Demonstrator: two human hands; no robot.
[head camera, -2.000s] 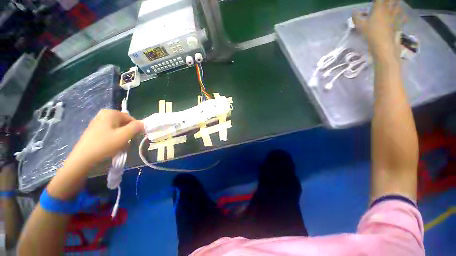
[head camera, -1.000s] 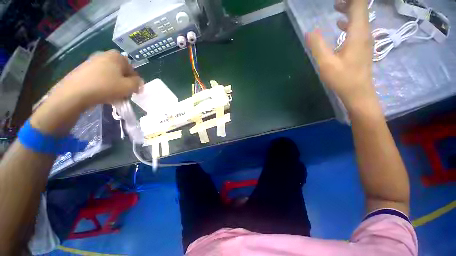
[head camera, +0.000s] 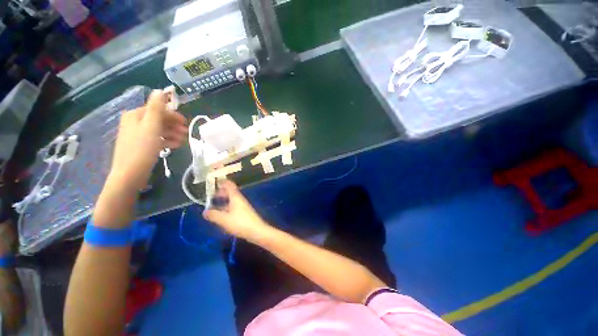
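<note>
A white power adapter (head camera: 221, 133) stands on the left part of the taped white test fixture (head camera: 265, 130). Its white cord (head camera: 195, 146) loops around the fixture's left end and hangs down. My right hand (head camera: 239, 215) is below the fixture's left end, with its fingertips closed on the lower part of this cord. My left hand (head camera: 147, 134) is raised left of the fixture, its fingers curled by another small adapter (head camera: 172, 98) beside the instrument. A white cord end (head camera: 166, 163) hangs below the left fingers. The fingers hide whether they grip anything.
The bench instrument (head camera: 210, 65) stands behind the fixture, with coloured leads (head camera: 258, 98) running to it. The right tray (head camera: 419, 118) holds several corded adapters (head camera: 467, 30). The wrapped left tray (head camera: 85, 177) holds adapters (head camera: 62, 149). A red stool (head camera: 557, 187) stands at right.
My right hand has moved from the right tray to below the fixture's left end, onto the cord. My left hand has left the fixture adapter and is near the adapter beside the instrument.
</note>
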